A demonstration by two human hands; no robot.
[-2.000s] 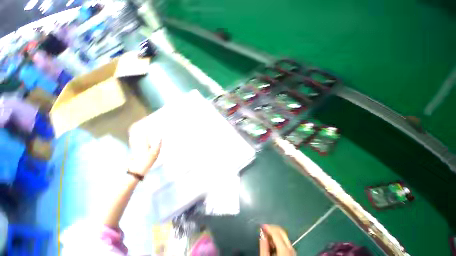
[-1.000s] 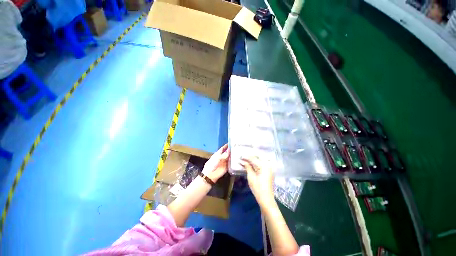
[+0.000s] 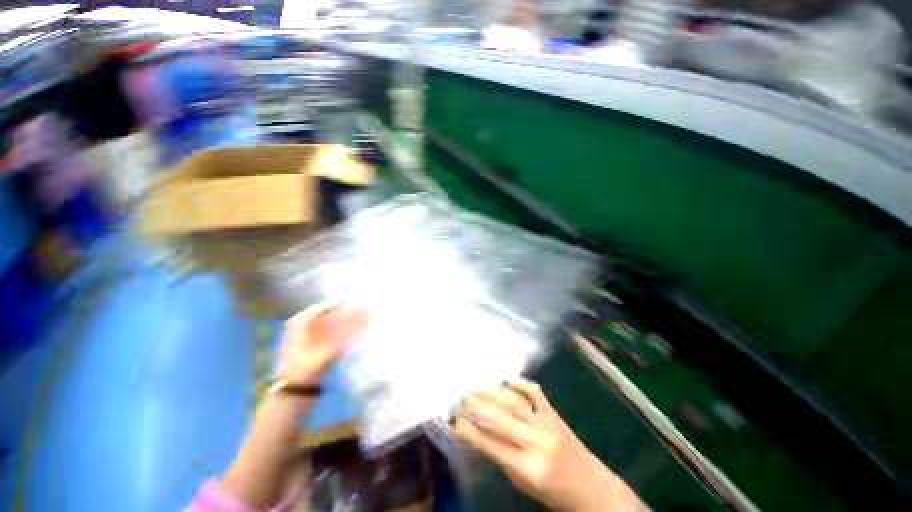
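A large crinkled clear plastic bag or sheet (image 3: 440, 300) is spread in front of me, bright white in the middle and blurred. My left hand (image 3: 322, 345) is at its left edge, seen from the back; its exact hold is blurred. My right hand (image 3: 505, 425) has its fingers curled on the lower right edge of the plastic and grips it. The plastic hides much of the bench. I cannot tell whether trays lie inside or under it.
An open brown cardboard box (image 3: 240, 200) stands at the left beyond my left hand. Another box with dark plastic lies below the sheet (image 3: 370, 475). The whitish ledge (image 3: 650, 410) and green conveyor (image 3: 800, 440) run at the right, with blurred phone housings (image 3: 630, 340) on the belt.
The view has turned and blurred. The stack of clear trays is no longer distinct; a crinkled plastic sheet now spreads there. My hands have moved farther apart.
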